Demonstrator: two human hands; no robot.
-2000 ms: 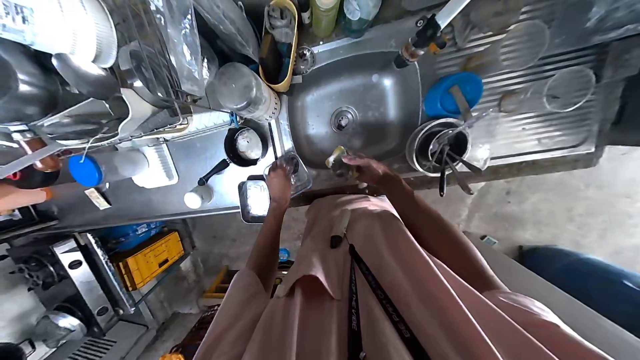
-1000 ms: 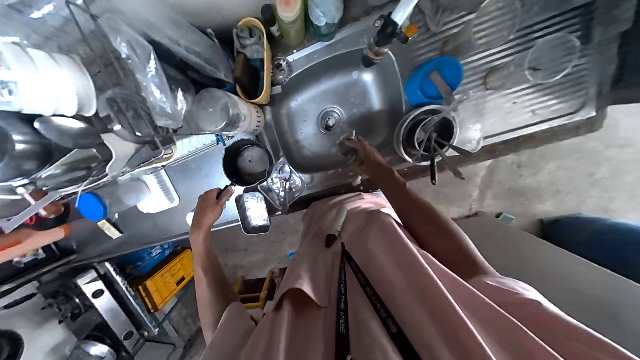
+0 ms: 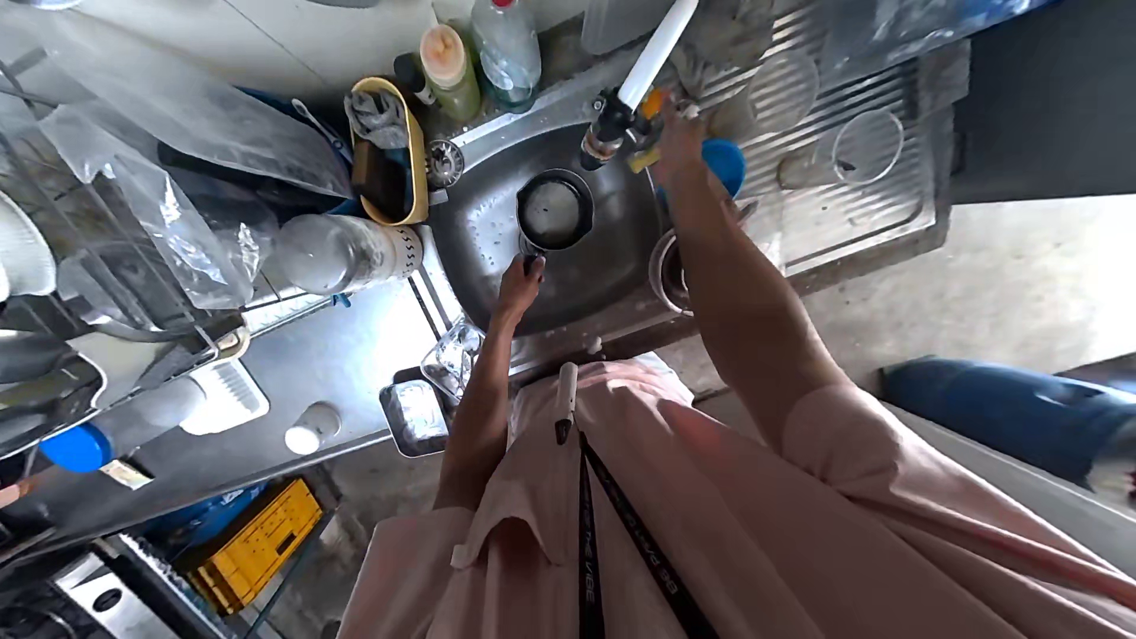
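Observation:
My left hand [image 3: 521, 288] is closed round the handle of a small dark saucepan [image 3: 555, 210], which it holds over the basin of the stainless steel sink [image 3: 612, 266]. At the sink's right rear, my right hand [image 3: 682, 142] is beside the faucet [image 3: 612, 129] and its orange part. A yellowish piece [image 3: 644, 160], perhaps a sponge, shows at that hand; whether the fingers hold it or touch the faucet I cannot tell. A blue bowl or lid [image 3: 724, 167] lies just behind my right forearm, and a round pot [image 3: 667, 271] is partly hidden by the same arm.
Left of the basin stand a yellow caddy [image 3: 414, 160], a large clear jar [image 3: 328, 255] and two metal trays, one [image 3: 414, 417] near the counter's edge. Bottles [image 3: 506, 53] line the back. Clear cups [image 3: 868, 146] rest on the ribbed drainboard [image 3: 923, 191] at right.
The saucepan, on the left counter earlier, is now over the basin in my left hand. My right hand has moved from the sink's front edge back to the faucet. The view has shifted closer to the sink.

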